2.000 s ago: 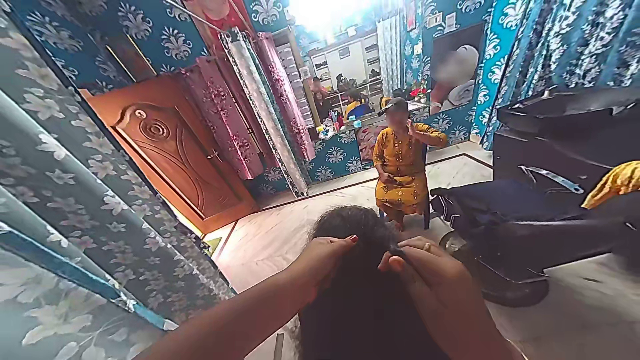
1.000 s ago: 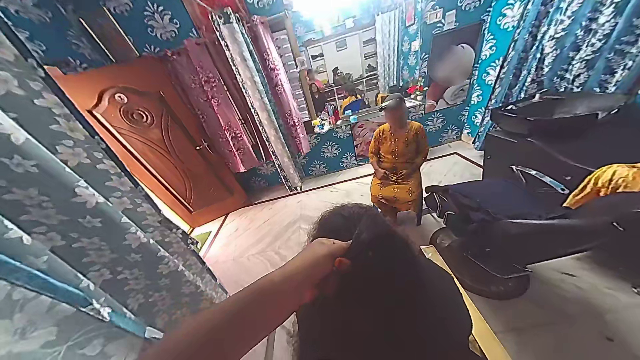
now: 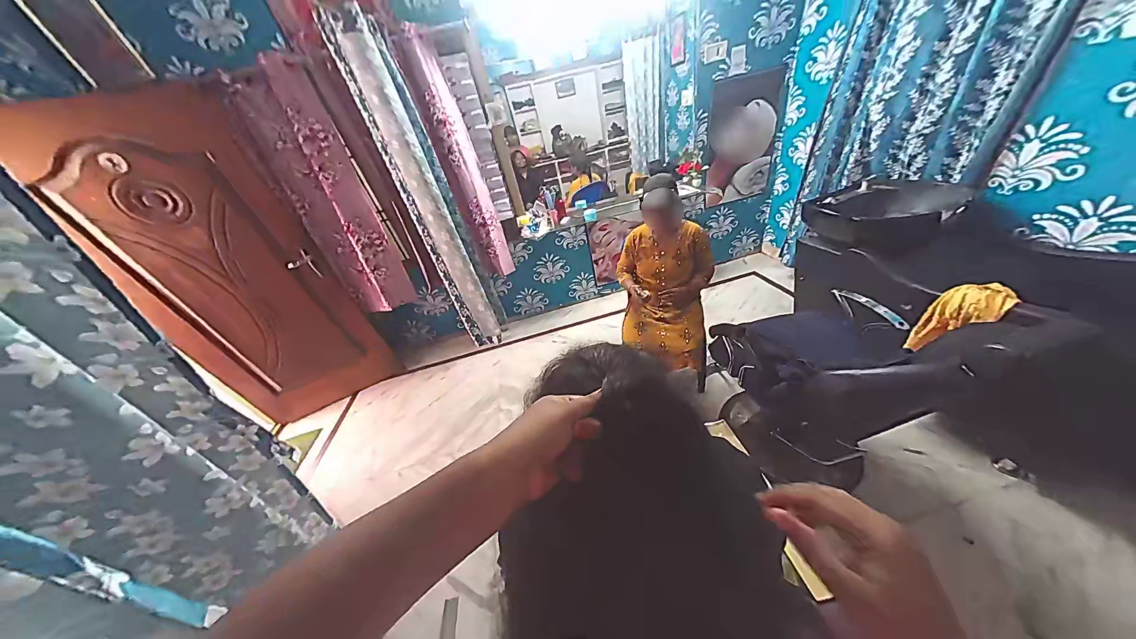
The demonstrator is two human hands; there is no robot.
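Note:
Long dark hair [image 3: 648,532] on the head of a person right before me hangs down at the bottom middle. My left hand [image 3: 559,444] pinches a lock of it near the crown, its fingertips partly hidden by the hair. Just right of the hair is my right hand [image 3: 843,550], its thumb and index finger close together. A thin pale thing shows at those fingertips, too small to make out, and whether they grip it is unclear.
A person in a mustard outfit [image 3: 664,275] faces me. To the right stand a black salon wash basin [image 3: 887,209] and a seat with a yellow cloth [image 3: 963,311]. A carved wooden door [image 3: 204,257] and a floral curtain [image 3: 133,426] are at left.
My right hand was at the crown beside the left, was out of view a second ago, and is now low at the right. The person in mustard has lowered a raised hand.

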